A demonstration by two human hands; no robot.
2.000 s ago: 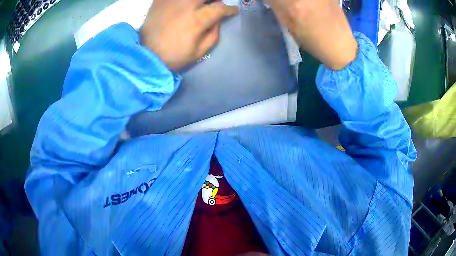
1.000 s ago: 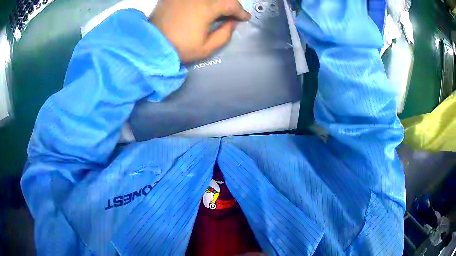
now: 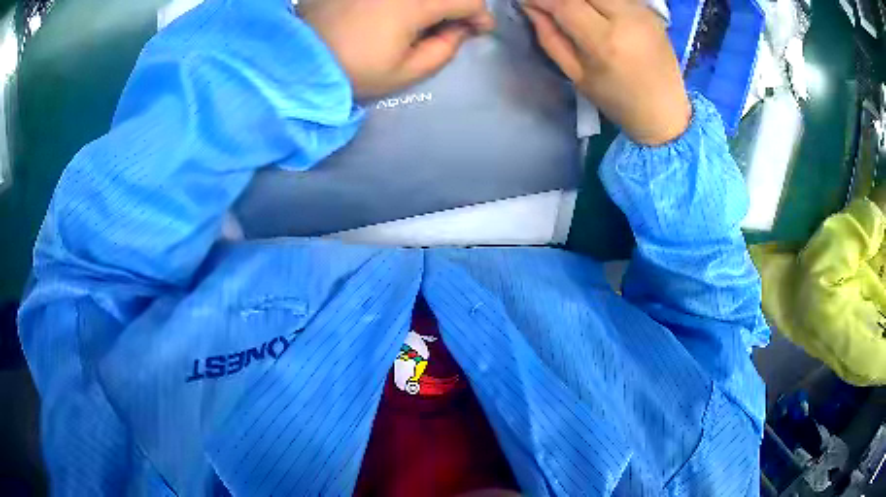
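A grey tablet back cover (image 3: 457,155) with an ADVAN logo lies on white separator sheets (image 3: 486,221) in front of me. My left hand (image 3: 398,44) is over the cover's upper left part, fingers bent, near the camera corner. My right hand (image 3: 617,58) is over the upper right part, thumb and fingertips close together at the top edge of the picture. Whether either hand holds a small part cannot be seen. The camera openings are mostly hidden by the fingers or cut off.
A blue parts bin (image 3: 724,58) with small dark pieces stands at the upper right. Crumpled clear film and a white strip (image 3: 770,160) lie right of it on the green mat (image 3: 826,126). A coworker's yellow sleeve (image 3: 845,291) is at the far right.
My right hand has come back from beyond the top edge to the cover's camera corner. My left hand stays near that corner. The yellow sleeve reaches further into view.
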